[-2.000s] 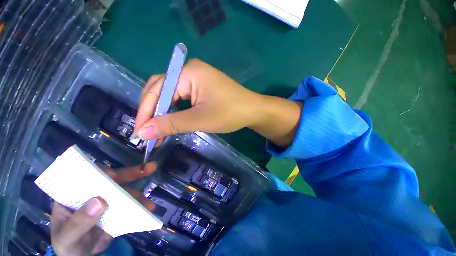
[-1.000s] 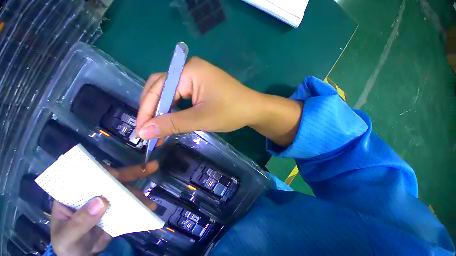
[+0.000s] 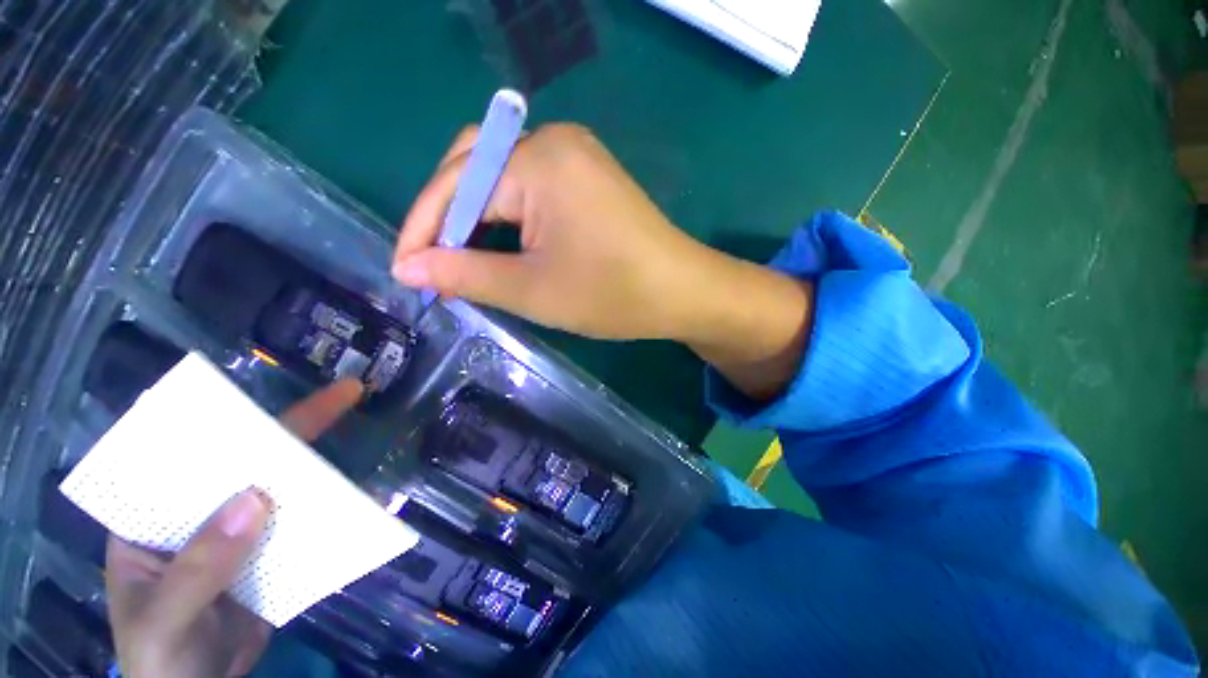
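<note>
My right hand (image 3: 556,239) holds the pale violet tweezers (image 3: 482,170) like a pen. Their lower end is over the end of the black handheld device (image 3: 338,338) in the far pocket of the clear blister tray (image 3: 285,172); whether the tip touches it is unclear. My left hand (image 3: 199,583) holds the white sticker sheet (image 3: 245,484) with rows of tiny dark dots, thumb on top. One left fingertip reaches out from under the sheet to that device's board area. No sticker can be made out at the tip.
More black devices (image 3: 530,464) with orange side marks lie in the tray. Stacked clear trays (image 3: 106,119) stand at the left. A film with dark squares (image 3: 543,40) and a white block (image 3: 742,29) lie on the green mat (image 3: 742,146). Green floor shows at the right.
My right hand and the tweezers have moved up and right, away from the left fingers. The left hand and sheet have shifted slightly left, and a left fingertip is now on the far device.
</note>
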